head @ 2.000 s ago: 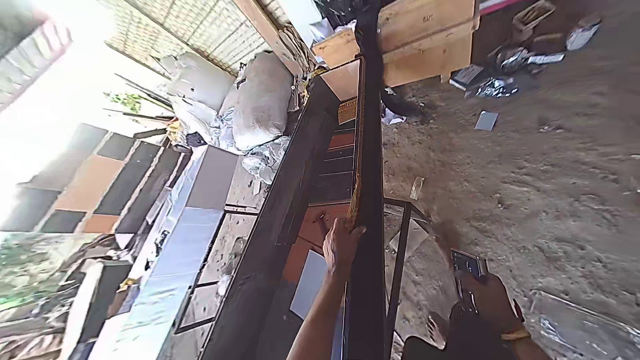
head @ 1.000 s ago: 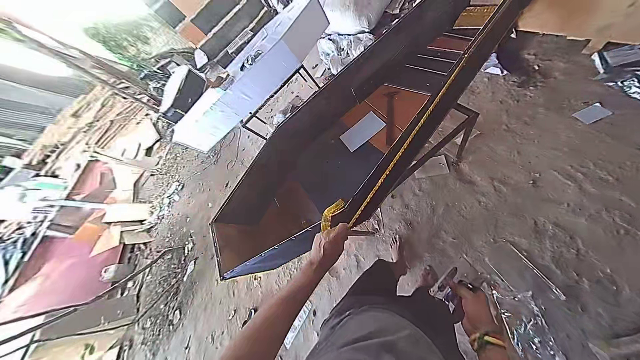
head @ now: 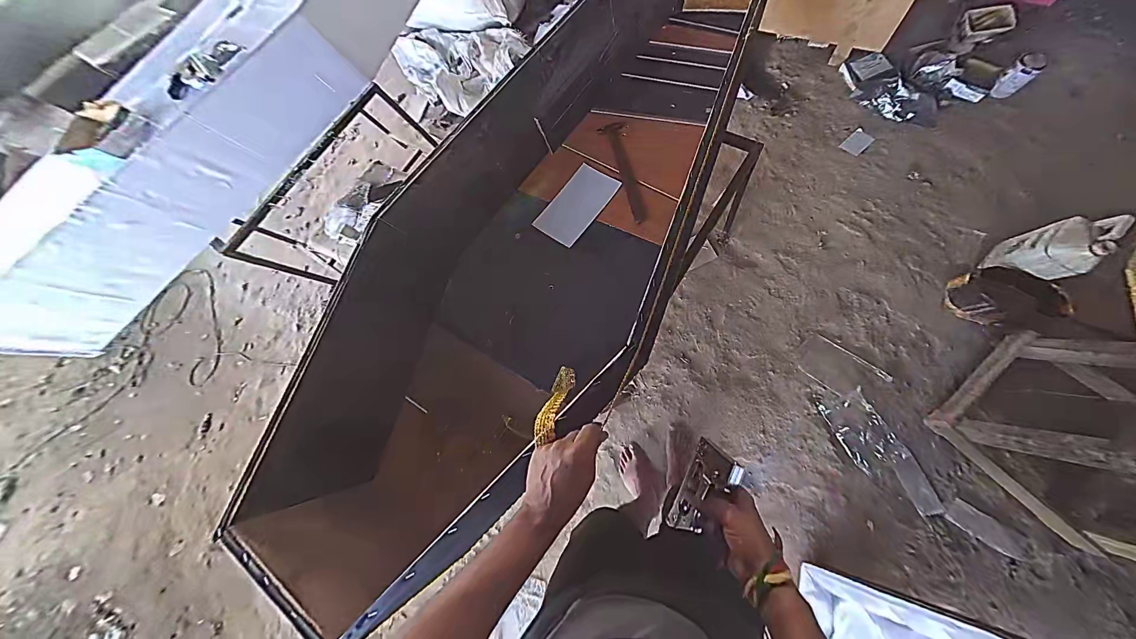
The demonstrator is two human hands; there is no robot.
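A long dark coffin-shaped box (head: 550,293), without a lid, lies before me with its angled end near. My left hand (head: 564,470) is closed on a yellow patterned trim strip (head: 553,406) at the box's near right edge; the strip's loose end curls over the inside. My right hand (head: 741,528), with a band at the wrist, grips a metal staple gun (head: 706,488) low beside the box, above my feet. Inside the box lie a hammer (head: 626,173) and a pale rectangular sheet (head: 577,205), on orange and dark panels.
A metal stand (head: 741,186) supports the box. At the left is a white-covered box (head: 204,151) on another stand. Wooden frame pieces (head: 1029,435), clear plastic scraps (head: 856,426) and a white cloth-covered piece (head: 870,608) lie at the right. Stuffed sacks (head: 461,62) are behind.
The view has shifted a lot. My left hand has gone from midway along the box's side to its angled near end. The staple gun has stayed in my right hand.
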